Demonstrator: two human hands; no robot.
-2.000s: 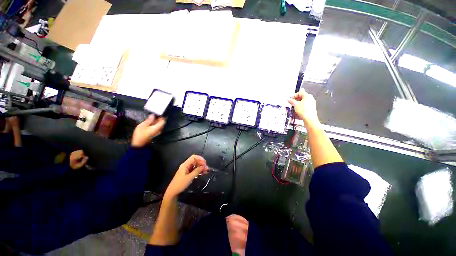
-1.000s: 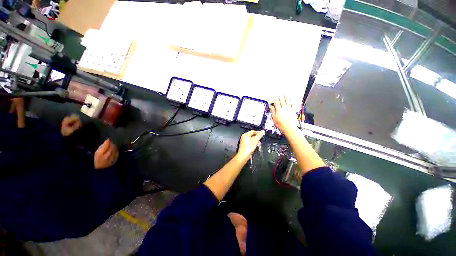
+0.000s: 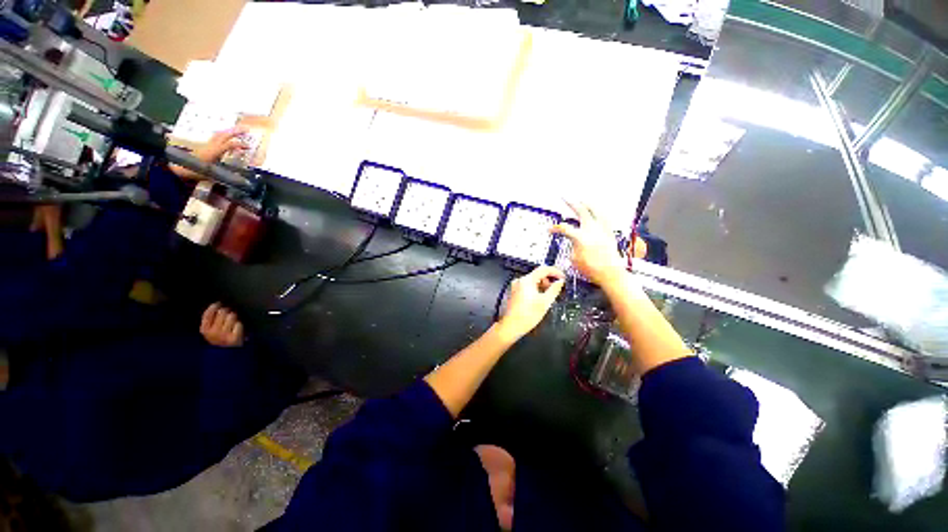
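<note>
Square lamps with black frames and pale faces lie face up in a row [image 3: 471, 225] along the white sheet's near edge. My right hand [image 3: 595, 249] is over the row's right end, fingers partly spread, covering most of a speckled, shiny lamp or clear plastic [image 3: 567, 253]. Its grip is hidden. My left hand [image 3: 530, 301] is just below, thumb and fingertips pinched together at the near edge of this shiny material. What the fingertips pinch is too small to tell. Black cables [image 3: 379, 278] trail from the lamps across the green bench.
A small clear fixture [image 3: 615, 366] with red wire lies right of my left hand. Whitish bag piles [image 3: 774, 421] are farther right. A metal rail [image 3: 769, 299] runs along the right. At left are a person's hands [image 3: 221, 324] and a press with a red-brown base [image 3: 239, 231].
My left hand has moved right and forward to meet my right hand, which has moved left onto the end lamp. The neighbour's lamp now lies at the row's left end. A neighbour's hand reaches over the left tray.
</note>
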